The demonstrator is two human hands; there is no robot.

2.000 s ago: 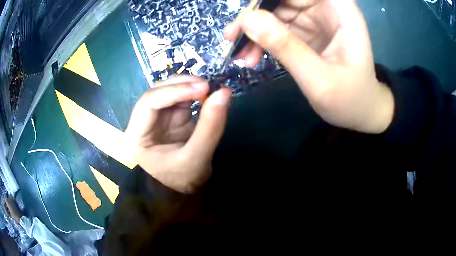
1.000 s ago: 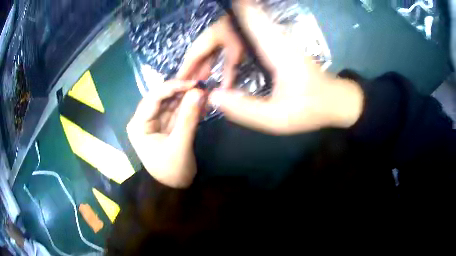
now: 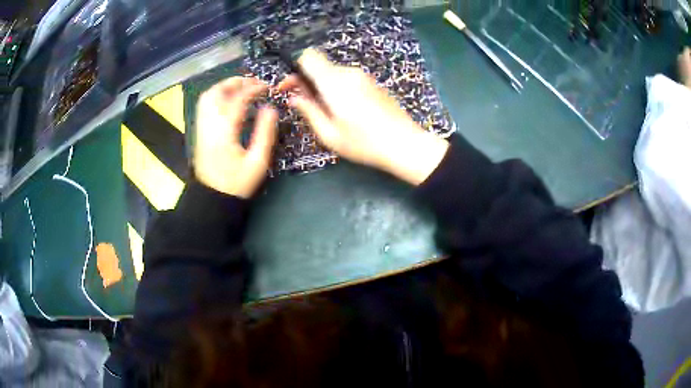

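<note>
The filled parts tray (image 3: 394,72) lies in front of me, densely covered with small black and silvery pieces. My left hand (image 3: 231,140) is over its left edge, fingers bent, with a gap between thumb and index finger; blur hides whether a component is between the fingertips. My right hand (image 3: 352,114) is over the tray's middle, its fingertips close to the left ones. It holds the dark, slim tweezers (image 3: 301,74), which run along the fingers; their tip cannot be made out.
Spare tweezers (image 3: 489,51) with a pale end lie right of the tray. Beyond is a clear empty tray (image 3: 557,68). Yellow-black hazard tape (image 3: 155,163), white cord (image 3: 89,220) and an orange scrap (image 3: 108,264) lie left. A person's white sleeve (image 3: 663,144) is at the right edge.
The view has moved back and shows more bench and the right side. My right hand has drawn back slightly from my left fingertips, which it overlapped a second ago.
</note>
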